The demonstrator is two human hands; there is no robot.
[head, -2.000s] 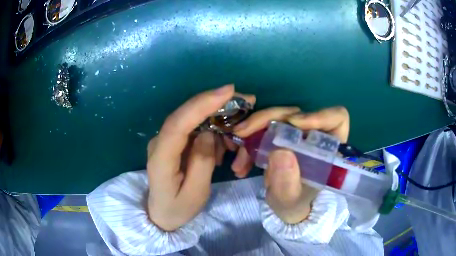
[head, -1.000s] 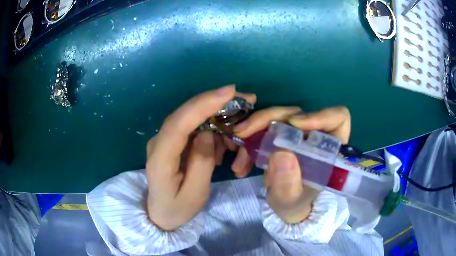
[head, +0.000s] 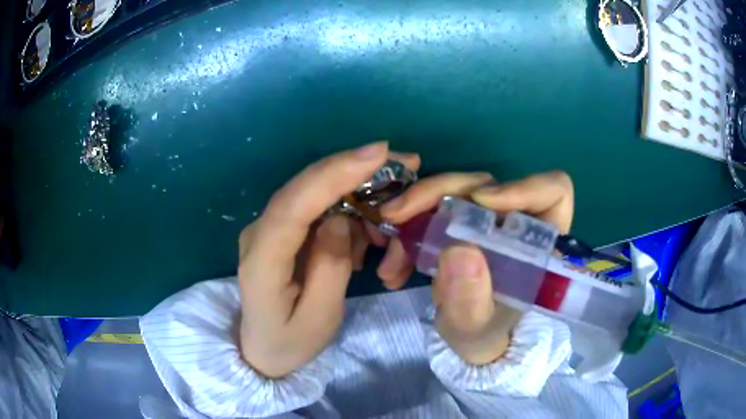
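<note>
My left hand (head: 298, 254) holds a watch case (head: 391, 176) tilted between thumb and fingers, with an orange-brown flex cable (head: 366, 210) showing at it. My right hand (head: 474, 270) grips a glue syringe (head: 515, 266), a fat clear barrel with red-pink contents and a red band. Its red front end points left at the lower edge of the watch case. The needle tip is partly hidden by the fingers, so contact cannot be told. White tissue and a green end with an air hose (head: 703, 342) are at the syringe's back.
A heap of small metal parts (head: 98, 143) lies on the green mat at left. The black tray (head: 57, 51) with cases is at upper left. Another watch case (head: 622, 31) and a white parts plate (head: 661, 131) are at upper right. A dark cable runs at right.
The watch case has turned very slightly in my left hand, and more orange-brown flex cable shows beside the syringe's front end. Both hands keep their grips.
</note>
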